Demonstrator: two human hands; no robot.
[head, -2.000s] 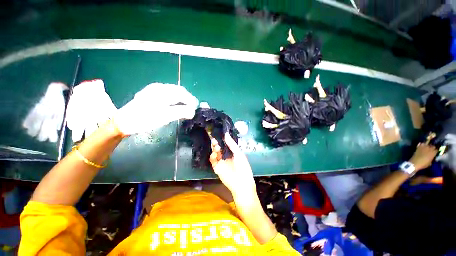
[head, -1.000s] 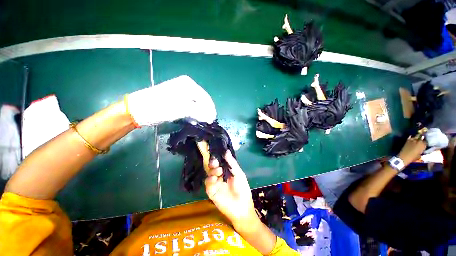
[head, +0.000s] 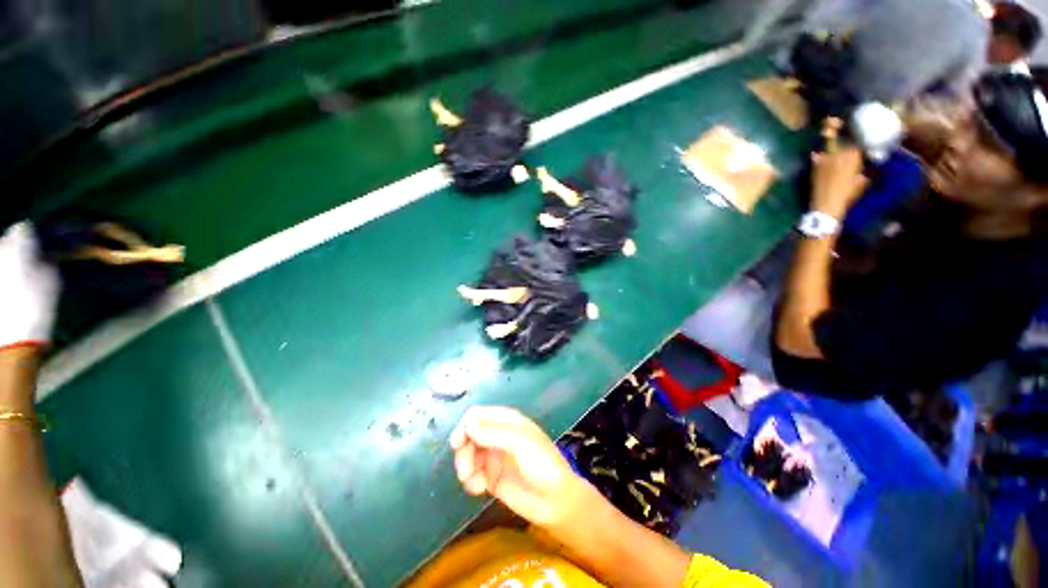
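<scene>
My left hand (head: 25,287), in a white knit glove, is at the far left edge, partly cut off. Its fingers are against a blurred black bushy piece (head: 109,273) with beige ends, at the bench's pale strip; the grip is partly hidden. My right hand (head: 506,459) is bare, its fingers curled with nothing visible in them, above the bench's near edge. Two black bushy pieces with beige ends, one nearer (head: 534,304) and one behind it (head: 592,213), lie on the green bench. A third piece (head: 485,144) lies on the pale strip.
A white glove (head: 115,546) lies at lower left. A tan cardboard piece (head: 730,169) lies at the right. A person in black (head: 919,276) works beyond it. Below the bench are many black pieces (head: 644,448) and a blue bin (head: 850,505).
My left hand and the black piece have moved away from my right hand to the far left. My right hand has let go of the piece. The view has turned to the right.
</scene>
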